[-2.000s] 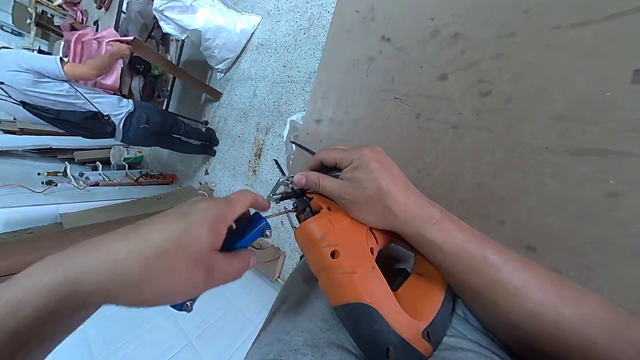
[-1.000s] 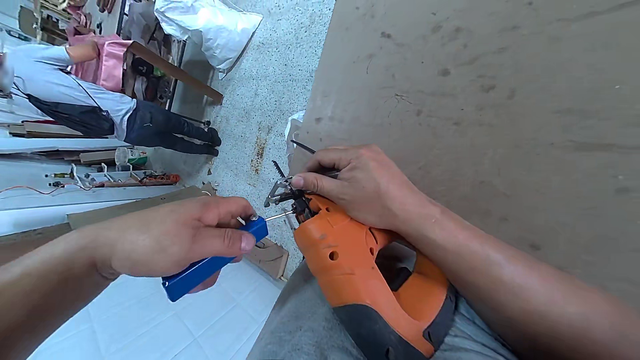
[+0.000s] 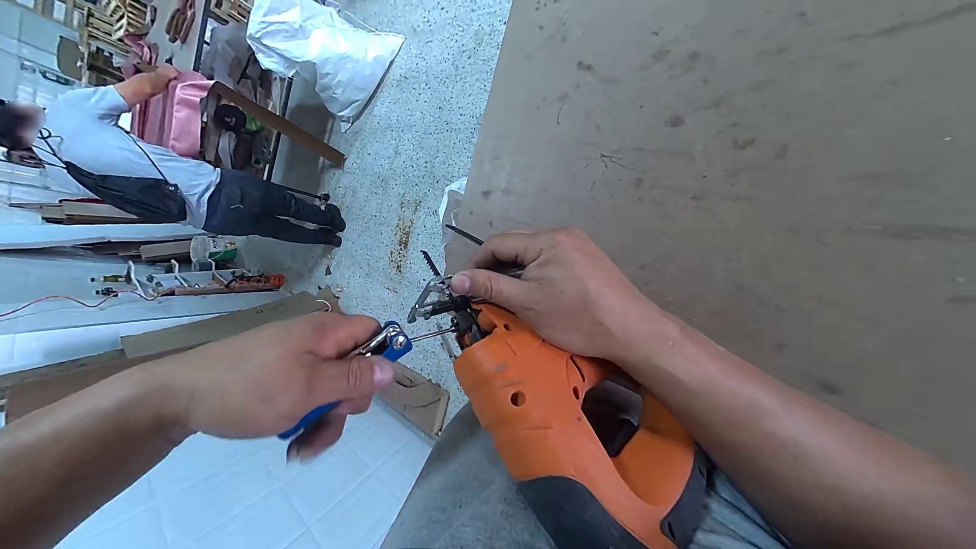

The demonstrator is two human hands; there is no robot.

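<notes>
My left hand [image 3: 293, 374] holds a folding hex key set [image 3: 396, 345] with a blue handle. Its extended key reaches into the dark metal front of an orange and black power saw [image 3: 534, 412]. My right hand [image 3: 557, 293] grips the front end, its thumb on the metal shoe [image 3: 433, 297]; its palm side is hidden. A toothed saw blade [image 3: 431, 263] projects beyond the shoe. From under the right fingers sticks a thin dark strip [image 3: 465, 235], whose kind I cannot tell. The saw's rear rests near my lap.
A large brown board or tabletop [image 3: 724, 152] fills the upper right. Cardboard pieces [image 3: 415, 400] lie below the tool's front. Farther off, a person [image 3: 137, 164] stands beside pink material [image 3: 183, 114], near a white sack [image 3: 328, 57] and a clamp-like orange and metal tool [image 3: 206, 282].
My left hand has shifted its grip and turned the blue handle, which showed more fully one second ago. My right hand and the saw stay about where they were. The distant person's arm has moved.
</notes>
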